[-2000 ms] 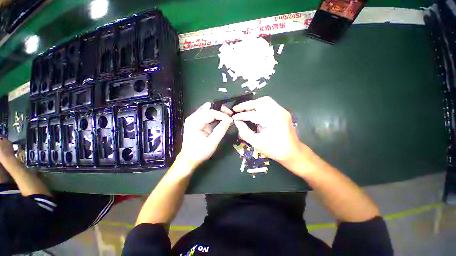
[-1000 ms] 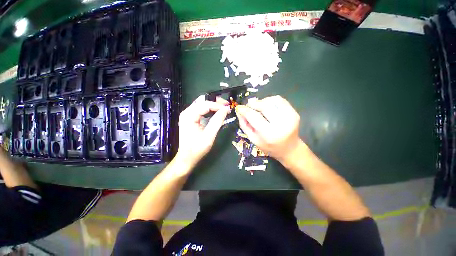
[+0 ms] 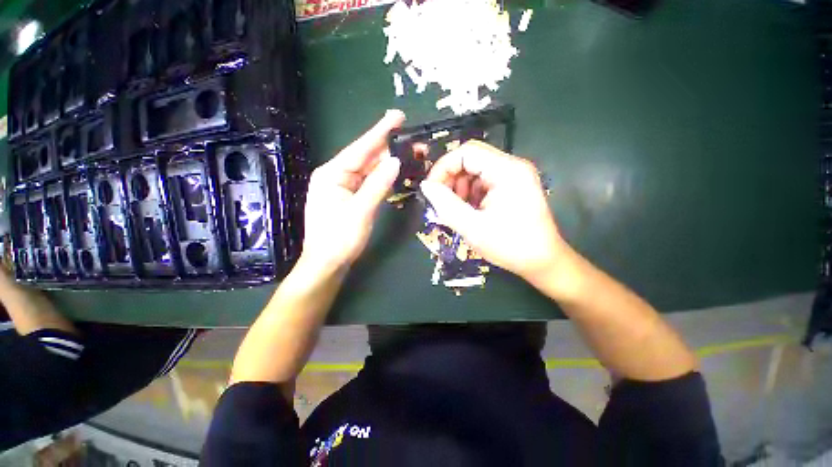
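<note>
A black frame, thin and rectangular with openings, is held tilted above the bench. My left hand grips its left end between thumb and fingers. My right hand is at its lower middle, thumb and fingertips pinched together; whether they hold a small piece or the frame cannot be told. A heap of small white pieces lies beyond the frame. A mottled heap of small tan, white and dark pieces lies below, partly hidden by my right hand.
Stacked glossy black trays with rectangular pockets stand at the left. Printed tape runs along the far side. A dark object is cut off at the top edge. Another person's forearm shows at far left. Black ridged material stands at the right edge.
The frame is turned to show more of its face. My left hand has opened wider around its left end. The orange spot at my fingertips no longer shows clearly. The view has shifted downward.
</note>
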